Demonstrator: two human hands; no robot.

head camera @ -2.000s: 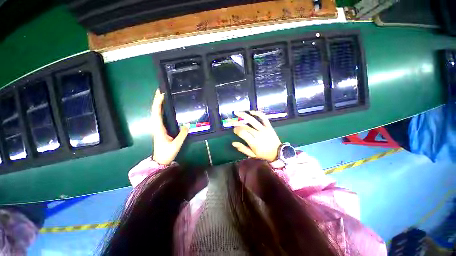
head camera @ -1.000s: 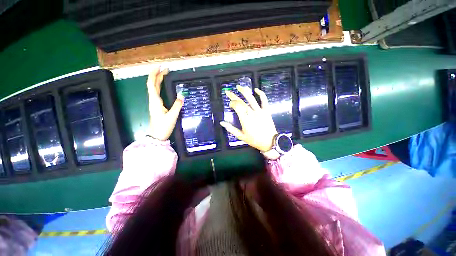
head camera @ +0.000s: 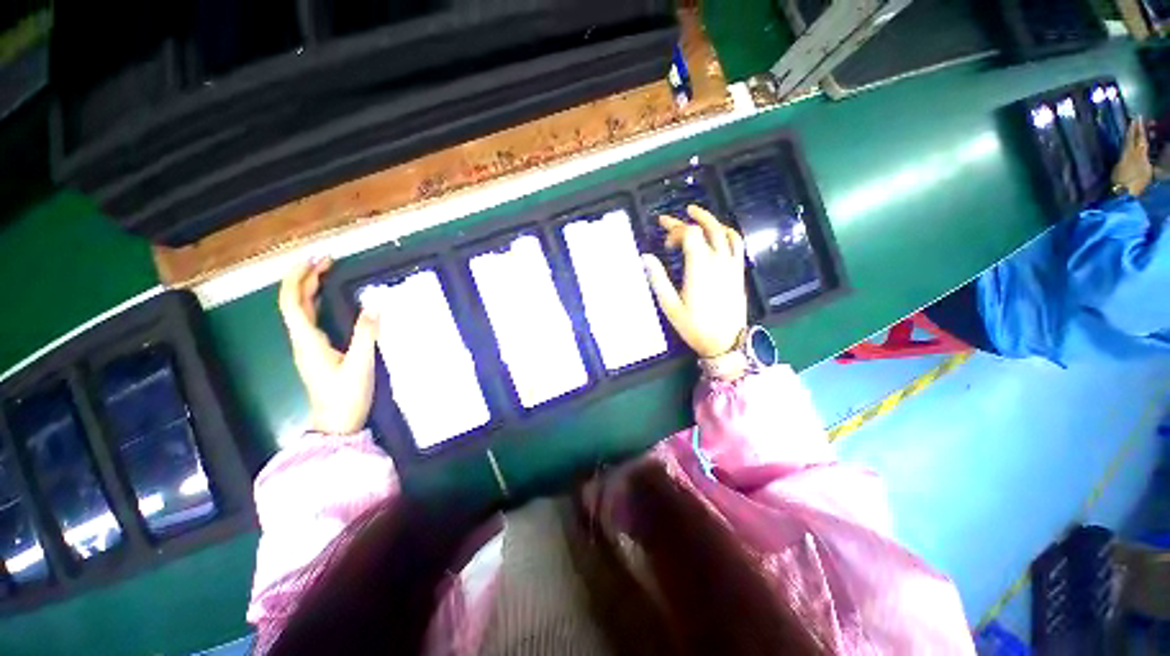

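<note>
A black foam tray (head camera: 824, 263) with five slots lies on the green bench in front of me. The three left smartphones (head camera: 530, 320) show plain white screens. The two right smartphones (head camera: 774, 237) have dark screens. My left hand (head camera: 334, 359) is at the tray's left end, its thumb by the top corner of the leftmost phone and its fingers past the tray's edge. My right hand (head camera: 706, 285) is over the fourth phone, fingers apart, covering part of its screen. Neither hand holds anything.
Another tray of dark phones (head camera: 157, 436) lies at the left. Stacked foam trays (head camera: 385, 115) stand behind on a wooden board (head camera: 513, 147), with a small blue item (head camera: 680, 77) at its right. A person in blue (head camera: 1078, 288) is at the right by another phone tray. A red stool (head camera: 905, 340) stands below.
The three left screens turned from dark with text to white. My right hand moved right, from the second phone to the fourth. The view shifted and tilted, and the neighbour's hand and tray came into view.
</note>
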